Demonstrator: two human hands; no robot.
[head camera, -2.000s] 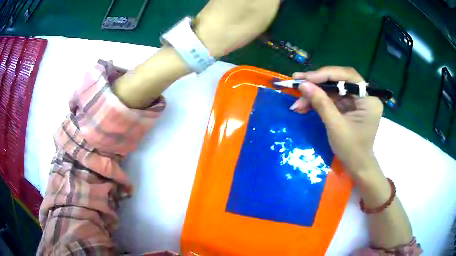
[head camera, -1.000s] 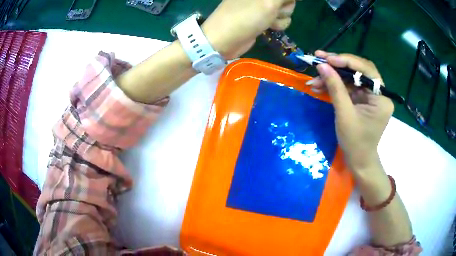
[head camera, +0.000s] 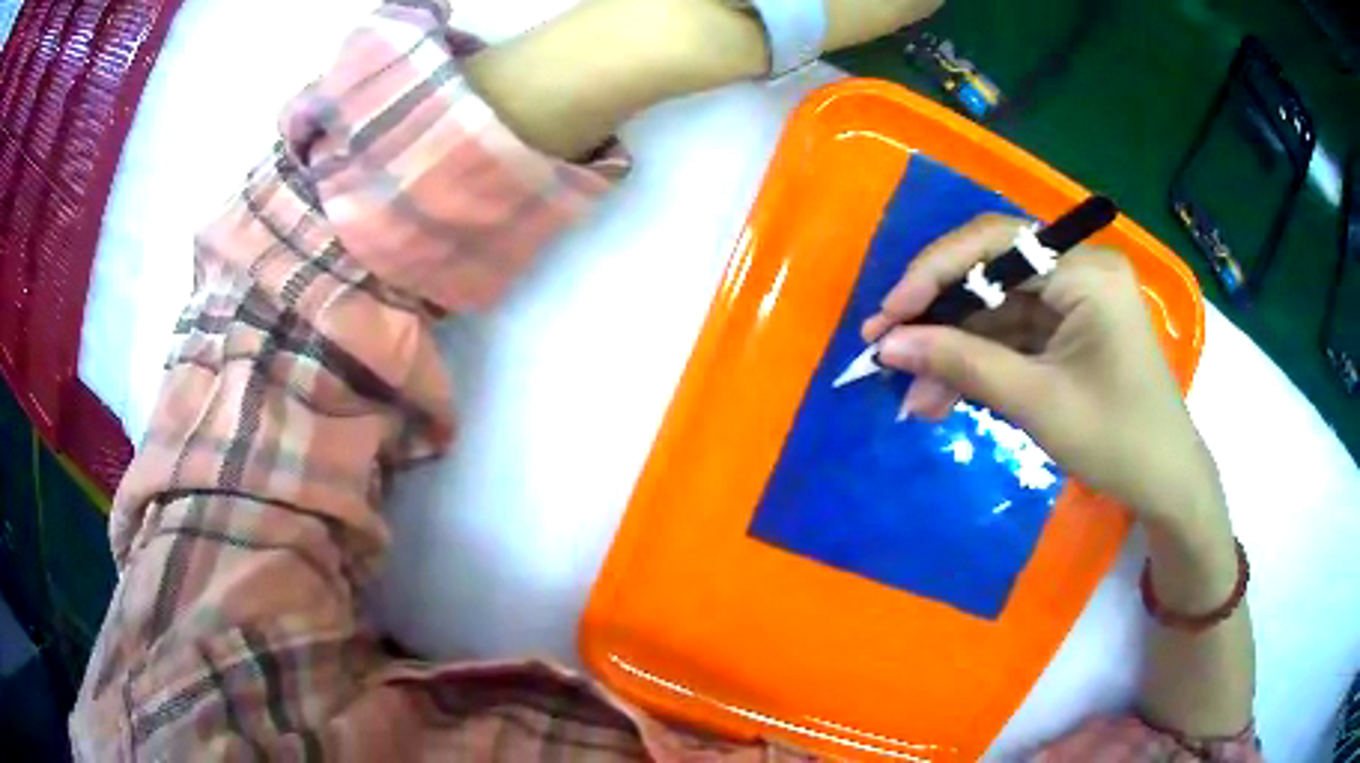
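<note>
My right hand (head camera: 1044, 350) grips a slim black pen-like tool (head camera: 1007, 273) with white bands. Its pale pointed tip is over the left part of a glossy blue sheet (head camera: 880, 477); I cannot tell if it touches. The sheet lies in a shallow orange tray (head camera: 671, 596). My left hand (head camera: 880, 18) is cut off by the top edge, so only a part beyond the pale watch shows and its fingers are hidden. A small electronic module (head camera: 962, 78) with gold and blue spots lies beyond the tray's top edge.
A white pad (head camera: 507, 492) lies under the tray. A green mat (head camera: 1104, 112) is behind it, with a thin black phone frame (head camera: 1250, 149) at the right and part of another at the right edge. A red ribbed tray (head camera: 60, 194) is at the left edge.
My right hand has moved the tool's tip from the module back down over the blue sheet. My left hand has gone mostly out at the top. The view has shifted, so the tray appears further right.
</note>
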